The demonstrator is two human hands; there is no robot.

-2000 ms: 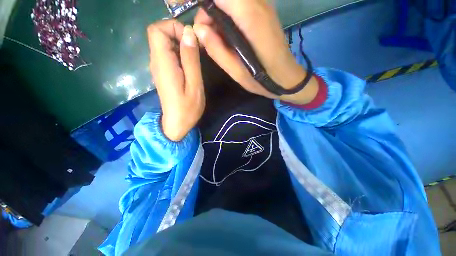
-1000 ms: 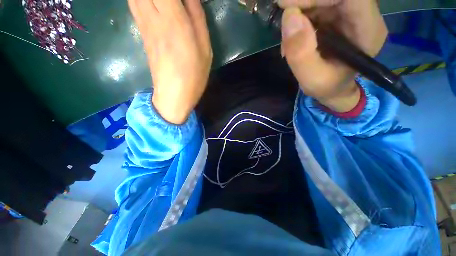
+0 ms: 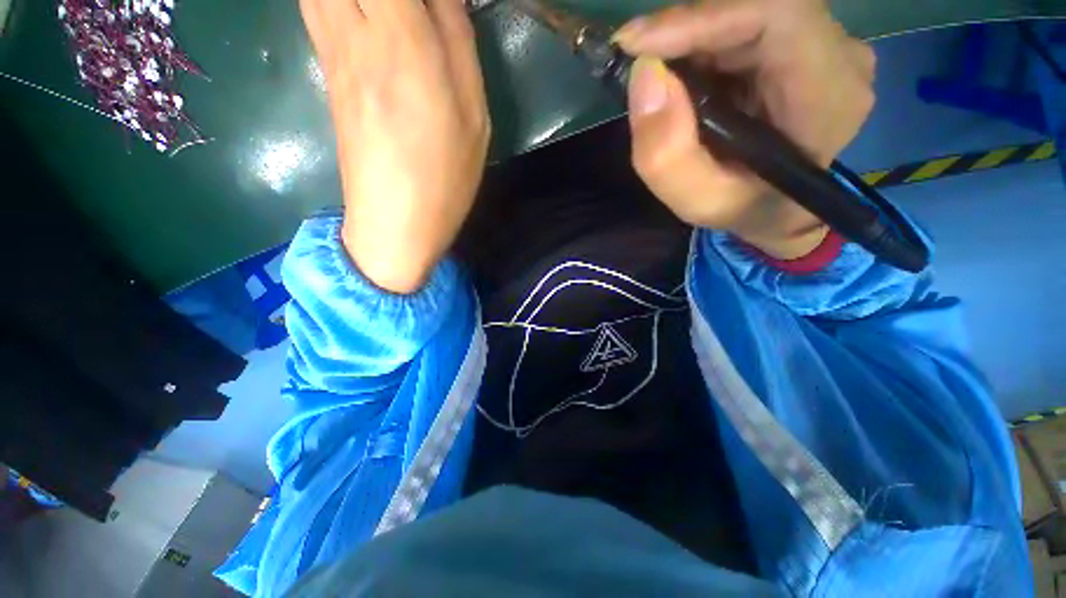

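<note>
My right hand [image 3: 748, 111] holds the black soldering iron [image 3: 777, 164], its metal end pointing up and left toward the top edge of the picture. My left hand [image 3: 409, 129] lies over the green bench top, back of the hand up; its fingertips are cut off by the top edge, so what they touch is hidden. A small bit of something silvery shows at the top edge between the hands, too cut off to name. The pile of wired components [image 3: 123, 64], maroon and silver, lies at the upper left.
The green bench top [image 3: 251, 99] has its front edge just below my hands. A thin pale strand [image 3: 70, 96] runs by the pile. A large dark draped mass [image 3: 82, 315] hangs at the left. Yellow-black tape [image 3: 970, 164] crosses the blue floor at the right.
Two seconds ago my hands were together with a device at the top; since then they moved apart and the iron swung to point up-left. In the last second the right hand shifted slightly left.
</note>
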